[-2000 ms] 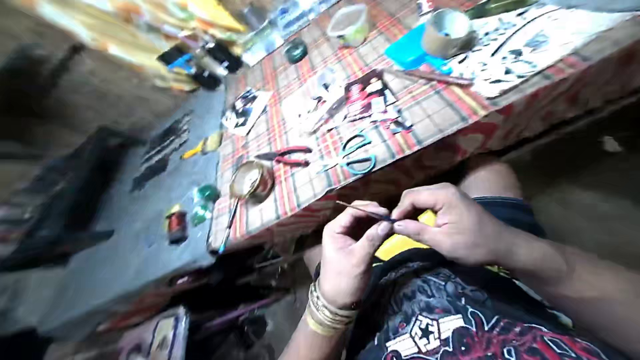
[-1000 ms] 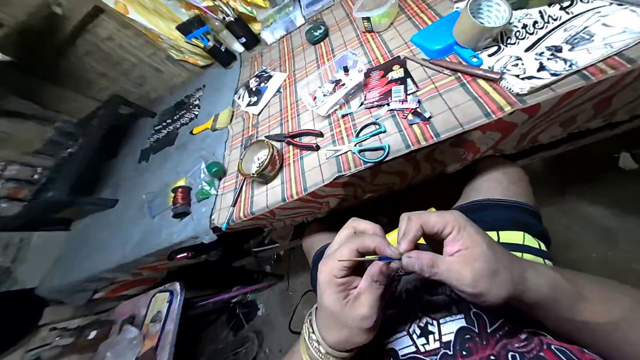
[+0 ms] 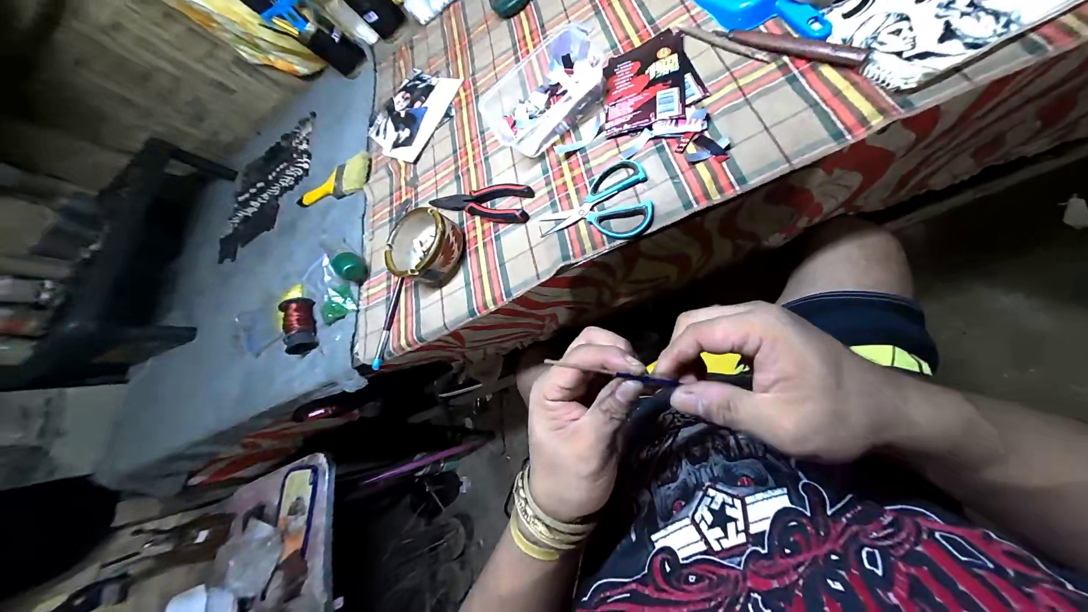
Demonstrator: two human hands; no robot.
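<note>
Both my hands meet above my lap, holding one thin stick [image 3: 582, 367] with a dark blue wrapped part [image 3: 650, 380]. The fingertips of my left hand [image 3: 586, 416] pinch it near its middle, and the bare brown end points left. My right hand [image 3: 765, 382] grips the dark part's right end between thumb and forefinger. On the plaid cloth beyond lie teal-handled scissors [image 3: 619, 201] with blades apart and red-and-black pliers [image 3: 486, 202]. A round container [image 3: 438, 263] with pale bits stands left of them, a thin brush-like stick [image 3: 389, 323] beside it.
Behind are a clear plastic box [image 3: 510, 93] of scraps, a dark red packet [image 3: 643, 85], foil strips [image 3: 680, 127] and a photo print [image 3: 414, 115]. A yellow-handled paintbrush [image 3: 336, 180] and a spool of red wire [image 3: 298, 325] lie on the grey surface at left. A tray [image 3: 323, 510] sits lower left.
The view has shifted and steadied. Both hands stay together on the thin stick; its dark blue part shows more plainly now.
</note>
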